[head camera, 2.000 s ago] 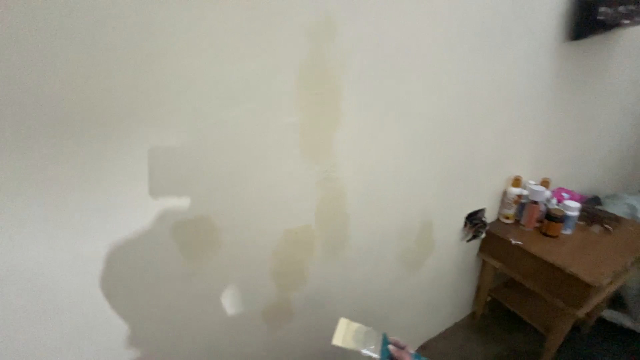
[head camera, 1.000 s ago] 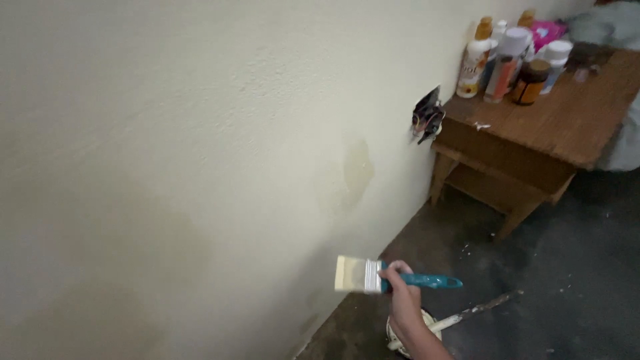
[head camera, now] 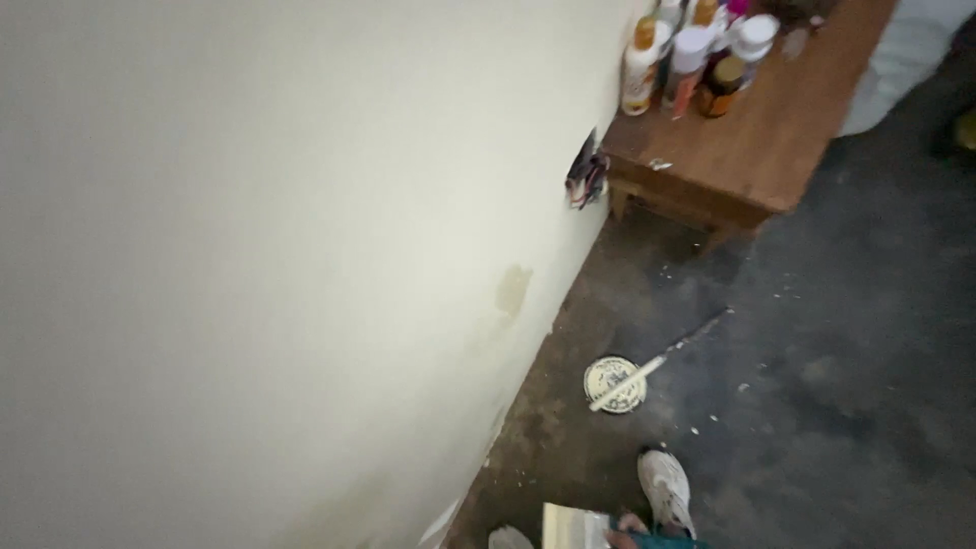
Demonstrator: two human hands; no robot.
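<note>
My right hand shows at the bottom edge, shut on the teal handle of a flat paintbrush. The bristles are coated with cream paint and point left, above the floor near my shoes. Up the left side runs a pale wall with a darker, damp-looking patch low on it. On the dark floor lies a round paint-smeared lid, with a paint-coated stick across it. My left hand is out of view.
A wooden table stands against the wall, bearing several bottles and jars. Wires stick out of a hole in the wall beside it. My shoe is on the floor, which has scattered paint specks. Pale cloth hangs behind the table.
The view has tilted down toward the floor. My right hand and the brush now sit lower, at the bottom edge; the lid and stick, partly hidden behind the arm before, are in plain sight.
</note>
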